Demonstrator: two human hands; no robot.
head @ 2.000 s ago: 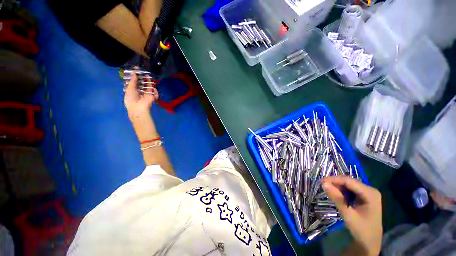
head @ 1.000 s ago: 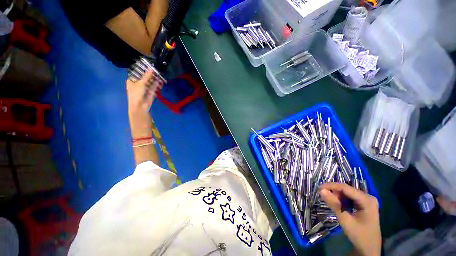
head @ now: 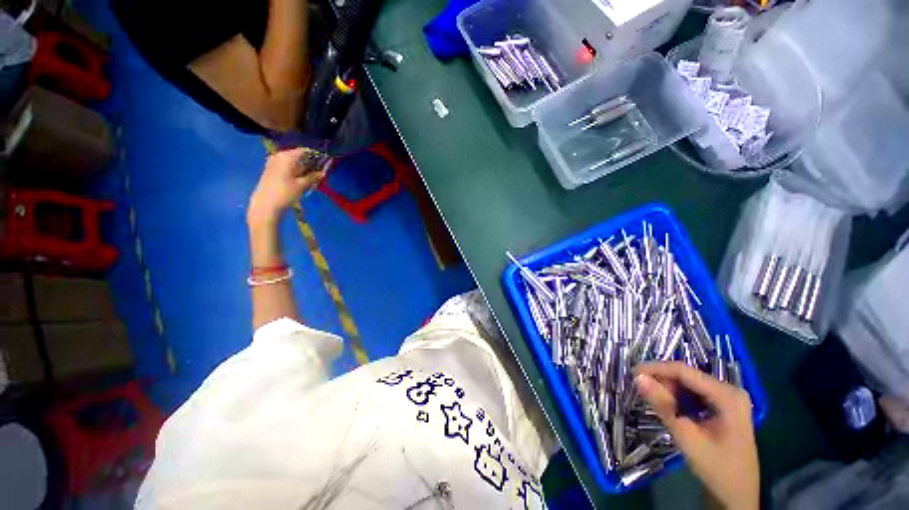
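Observation:
My left hand (head: 283, 184) is out over the floor at the left, closed on a bunch of metal shaft assemblies (head: 313, 160). Their ends show as a small cluster past my fingers; the rest is hidden by the hand. My right hand (head: 706, 418) is over the lower right of the blue tray (head: 514, 296), fingers curled. A dark spot shows inside its curl; I cannot tell if it is a held tool or shadow. The tray is heaped with loose silver shaft assemblies (head: 608, 329).
Clear bins (head: 558, 164) with a few assemblies stand beyond the tray, beside a white carton (head: 633, 35). A round clear tub (head: 797, 149) holds white pieces. A clear box (head: 733, 269) holds assemblies in a row. Another person's arm (head: 284, 70) is at upper left. Red stools (head: 60, 239) stand on the floor.
My left hand has turned, so the fanned assemblies now show end-on as a small cluster. My right hand stays over the tray. The view has shifted slightly.

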